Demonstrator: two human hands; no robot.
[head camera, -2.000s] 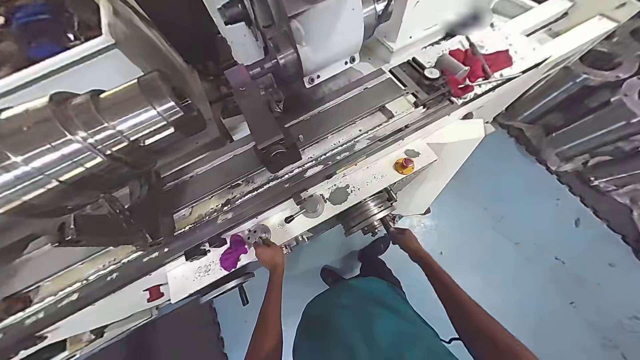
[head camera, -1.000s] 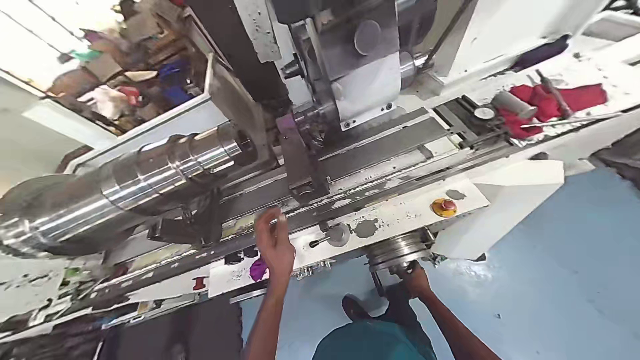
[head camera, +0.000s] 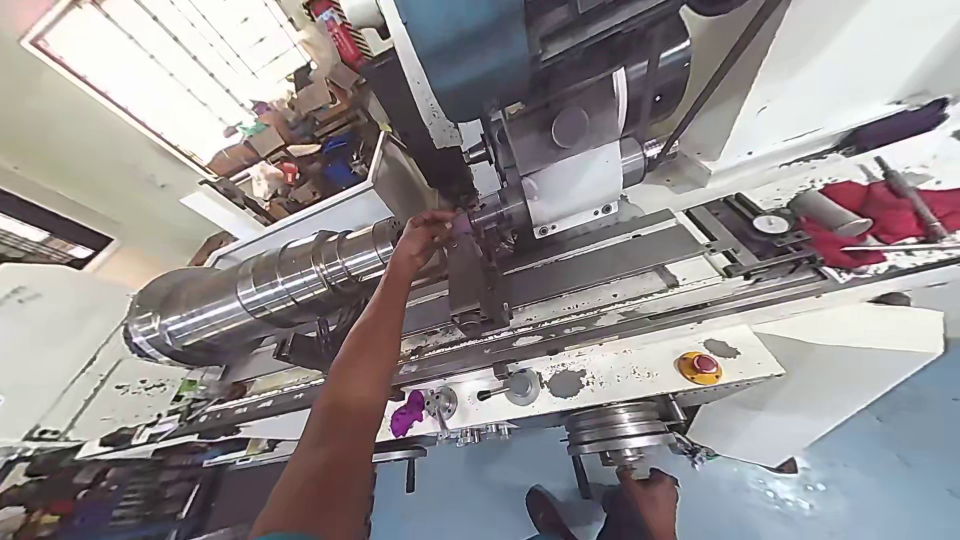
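A long stepped steel shaft (head camera: 292, 277) lies across a cylindrical grinding machine. My left hand (head camera: 426, 238) reaches over the bed to the shaft's right end, beside a dark steel bracket (head camera: 471, 281) with a purple patch at its top; whether the fingers grip anything cannot be told. My right hand (head camera: 651, 499) is low, at the hub of a metal handwheel (head camera: 622, 431), its fingers partly hidden and apparently round the handle. A small lever knob (head camera: 523, 387) and a purple cloth (head camera: 408, 413) are on the front panel.
A red emergency stop button (head camera: 703, 366) is on the panel. A dial indicator (head camera: 771, 223), a metal cylinder (head camera: 832, 212) and red cloth (head camera: 885, 214) lie at the right. A blue guard (head camera: 465, 56) hangs above. Cluttered boxes (head camera: 307, 150) stand behind the machine.
My left hand has moved from the front panel, up over the machine bed, to the shaft's right end. My right hand has stayed at the handwheel. The view has shifted toward the back of the machine.
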